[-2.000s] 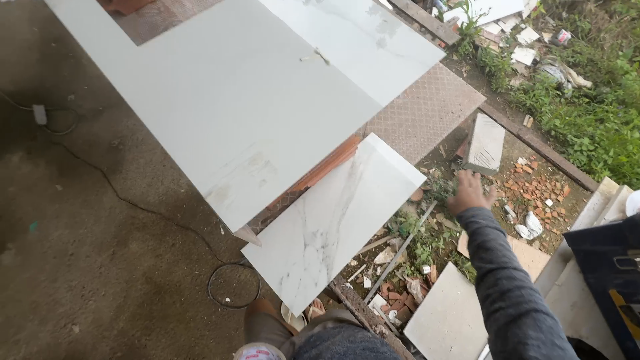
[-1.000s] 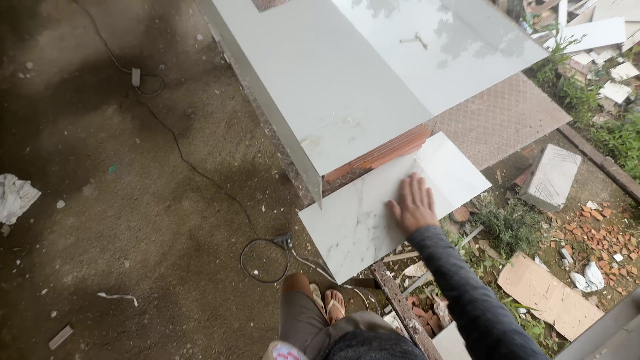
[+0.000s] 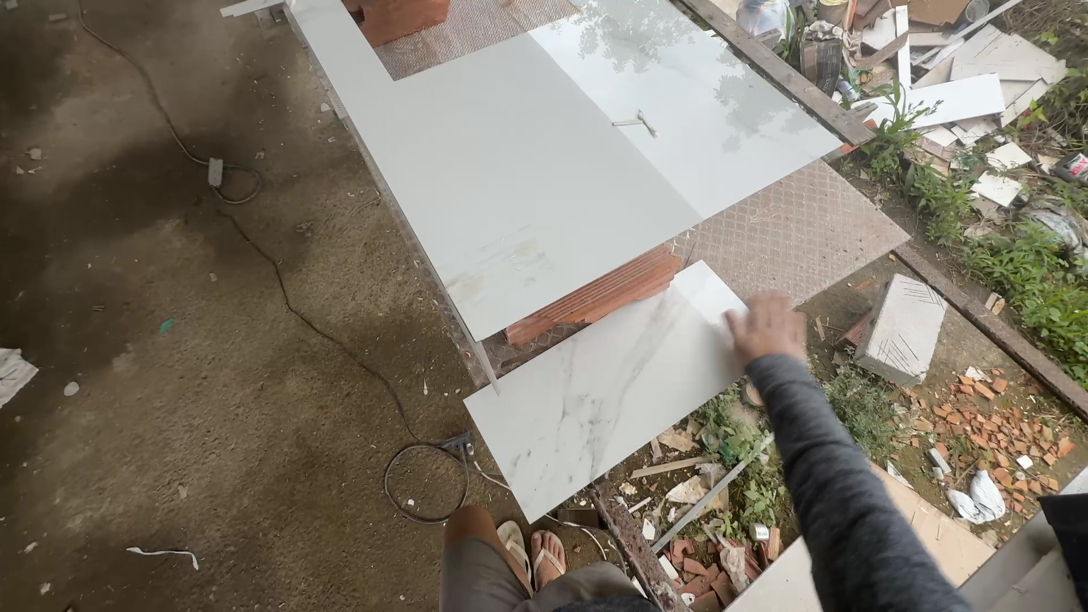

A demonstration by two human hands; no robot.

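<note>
My right hand (image 3: 767, 326), in a dark grey sleeve, is at the right end of a white marble-look tile piece (image 3: 599, 382), fingers spread and slightly blurred; whether it touches the tile is unclear. A large pale tile (image 3: 527, 170) with a rectangular cutout lies just beyond, propped above a ribbed red clay brick (image 3: 595, 293). Small white pieces (image 3: 637, 122) rest on its glossy part. Below it shows a patterned brownish board (image 3: 799, 225). My left hand is out of view.
A cable (image 3: 289, 297) with a loop runs over the concrete floor at left. To the right are a pale block (image 3: 905, 330), broken brick bits (image 3: 1003, 425), weeds, a long metal rail (image 3: 994, 323) and heaped tile scraps (image 3: 1003, 64). My sandalled feet (image 3: 544, 552) stand below.
My right hand was over the block side two seconds ago, lay on the middle of the marble-look tile one second ago, and is now at its right end.
</note>
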